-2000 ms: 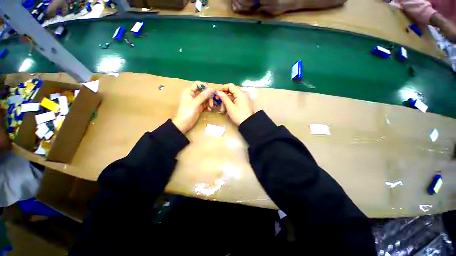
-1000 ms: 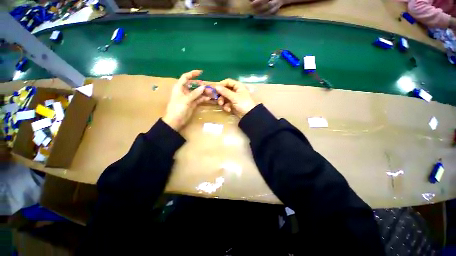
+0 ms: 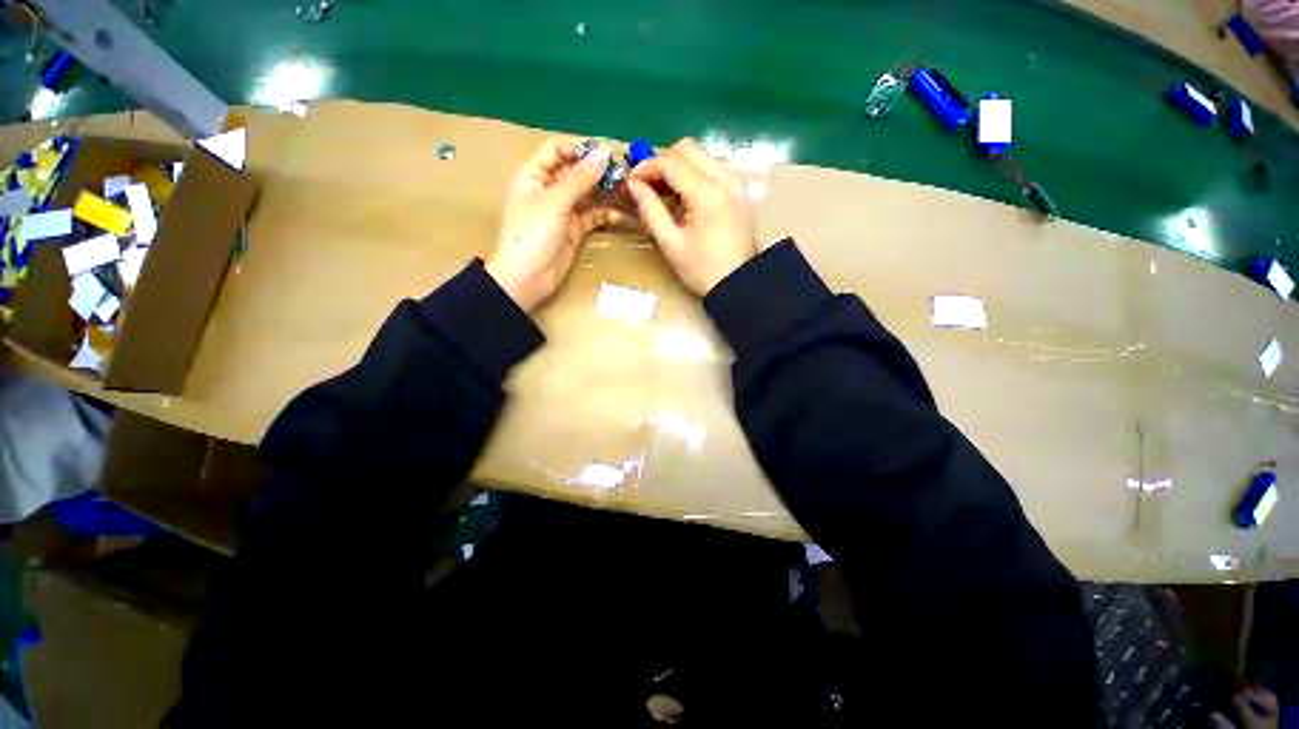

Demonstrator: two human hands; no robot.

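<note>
My left hand [image 3: 549,221] and my right hand [image 3: 698,211] are close together above the far edge of the tan tabletop. A small circuit board [image 3: 613,172] shows between the fingertips of my left hand. A blue battery pack [image 3: 641,151] shows at the fingertips of my right hand, right beside the board. The fingers cover much of both parts, and the wires between them are hard to make out. A white label [image 3: 627,302] lies on the table just below the hands.
Beyond the table runs a green conveyor belt [image 3: 684,71] with blue battery packs [image 3: 937,97] on it. An open cardboard box [image 3: 183,292] of white and yellow pieces stands at left. Another white label [image 3: 959,312] and a blue pack [image 3: 1256,501] lie at right.
The view has tilted down and shifted. The blue part has moved to the far side of my right fingertips, and the board now shows at my left fingertips. Packs on the belt have shifted right.
</note>
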